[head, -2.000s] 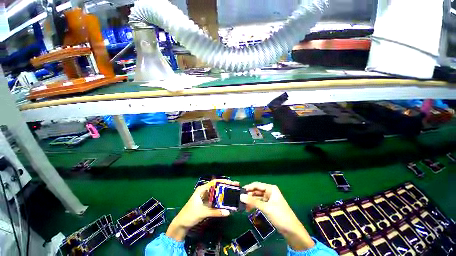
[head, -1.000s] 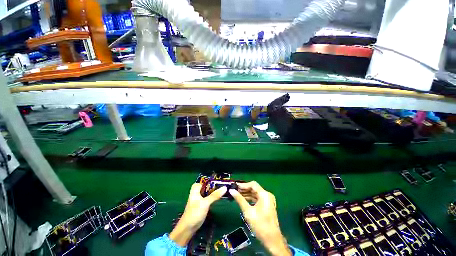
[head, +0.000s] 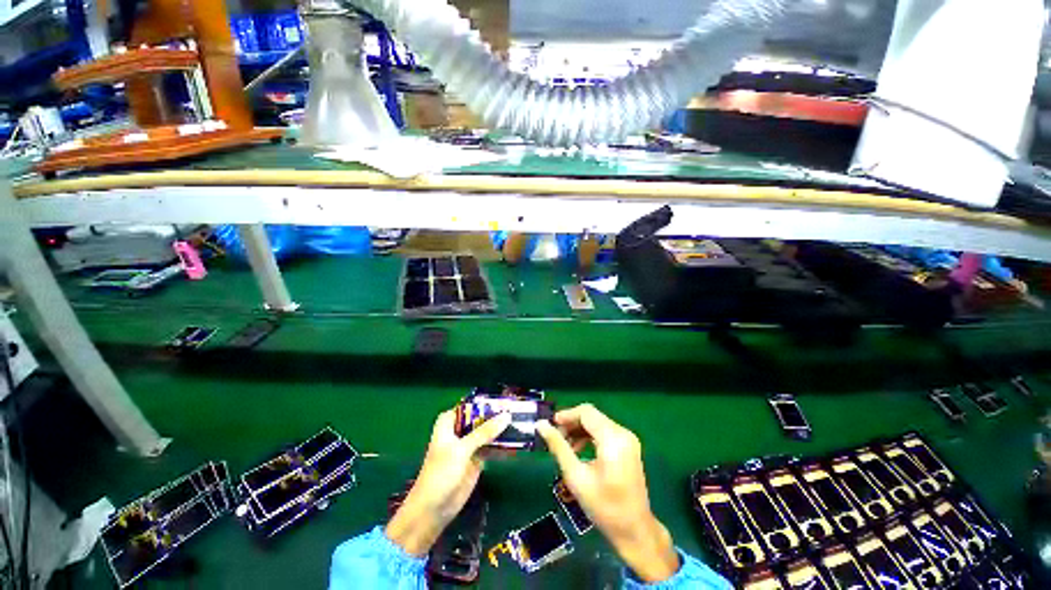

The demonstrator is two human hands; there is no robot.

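My left hand (head: pixel 447 475) and my right hand (head: pixel 607 470) hold a small phone assembly (head: pixel 507 421) between them, above the green surface. It is dark and reddish at its edge, with a pale shiny face partly covered by my thumbs. Just beneath my hands lie dark phone housings (head: pixel 459 542). A display module (head: pixel 542 541) with a yellow tail lies to their right. Another module is partly hidden behind my right hand. Two screen stacks (head: pixel 297 478) with white outlines lie at the left.
A blister tray (head: pixel 824 507) of gold-rimmed dark phone parts stands at the right. Loose phones (head: pixel 789 415) lie beyond it. A white shelf rail (head: pixel 519 214) crosses ahead, with a divided tray (head: pixel 446 285) and black boxes (head: pixel 738 282) behind. A slanted post (head: pixel 87 363) stands left.
The phone assembly has tilted, and its dark screen no longer shows clearly; a pale face shows now. My right hand's fingers have closed in over it. The view has shifted slightly.
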